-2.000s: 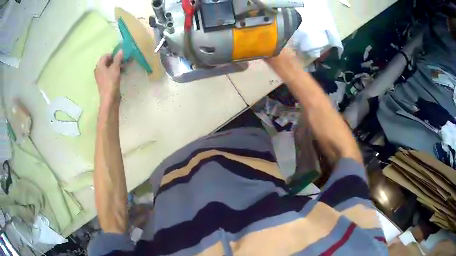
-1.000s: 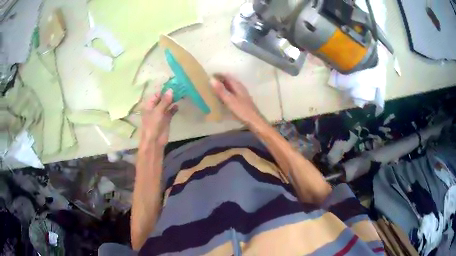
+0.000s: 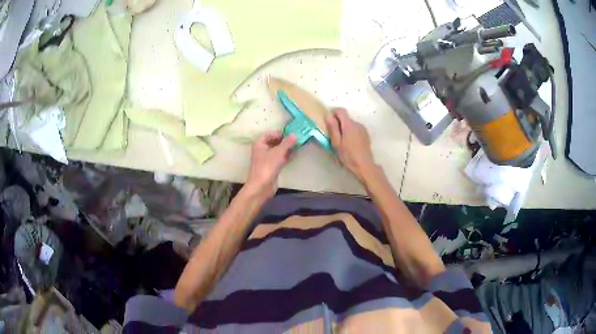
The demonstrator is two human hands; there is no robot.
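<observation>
The teal T-shaped hand press (image 3: 302, 126) lies along the tan curved piece (image 3: 298, 93) near the table's front edge. My left hand (image 3: 271, 154) holds the press by its short grip. My right hand (image 3: 350, 138) is at the right side of the tan piece, its fingers on the piece's edge; its fingertips are partly hidden, so a firm grip cannot be made out. The pale green fabric lay (image 3: 274, 29) lies behind, with a curved cut edge facing my hands. A white horseshoe-shaped paper piece (image 3: 221, 39) lies on it.
The grey cutting machine (image 3: 487, 98) with its orange band stands at the right on its shiny base plate. A crumpled white bundle (image 3: 503, 179) lies in front of it. Green offcuts (image 3: 98, 98) lie at the left. Fabric scraps lie below the table's front edge (image 3: 382, 194).
My right hand has left the machine and come to the tan piece. My left hand has carried the press rightward, away from the lay, with the tan piece. The view has turned and shifted.
</observation>
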